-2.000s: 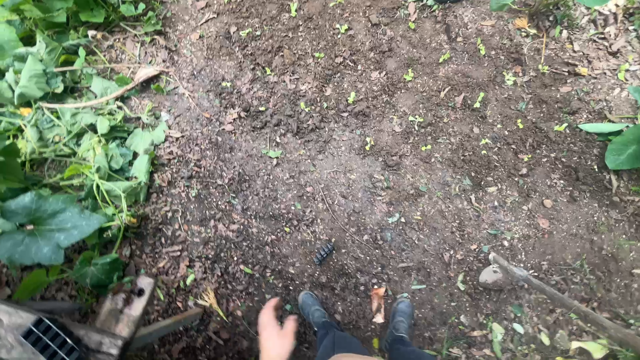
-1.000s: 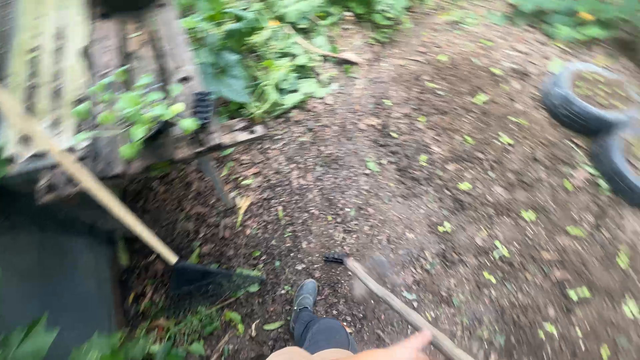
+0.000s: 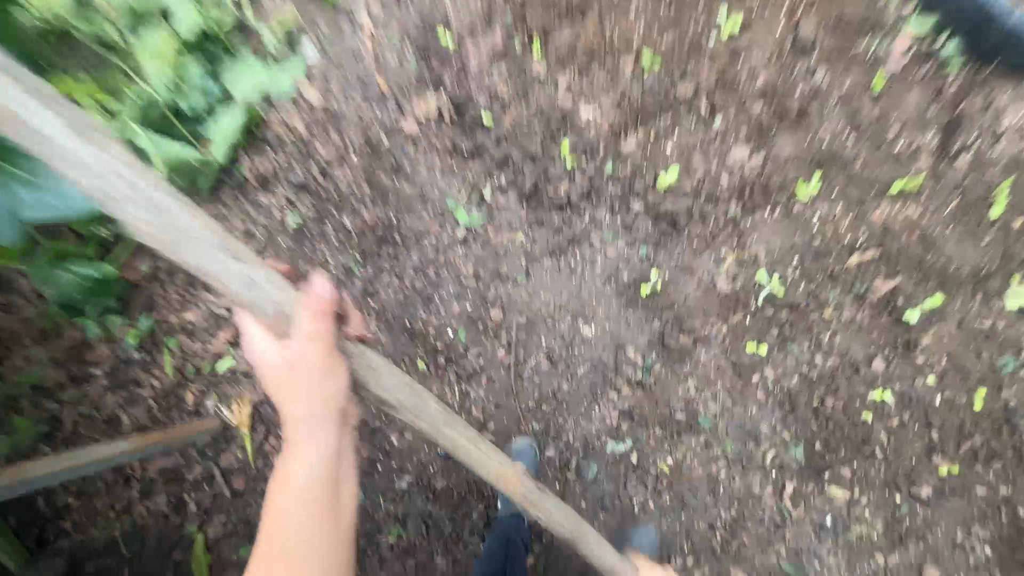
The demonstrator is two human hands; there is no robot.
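A long, weathered wooden pole slants across my view from the upper left to the bottom centre. Around its middle my left hand is wrapped, thumb on top. At the pole's lower end, by the bottom edge, a small part of my right hand shows against the wood; most of it is cut off by the frame. Both ends of the pole lie outside the view or behind the hand. Small bright green seedlings stand scattered in the brown soil beyond it.
Leafy green plants fill the upper left. A narrow wooden board juts in at the left edge. Part of a black tire shows at the top right. My shoe rests on leaf-littered soil below the pole.
The pole, earlier low with its end near the ground, is now raised across my view. My left hand has come onto it. The view has swung back over the seedlings.
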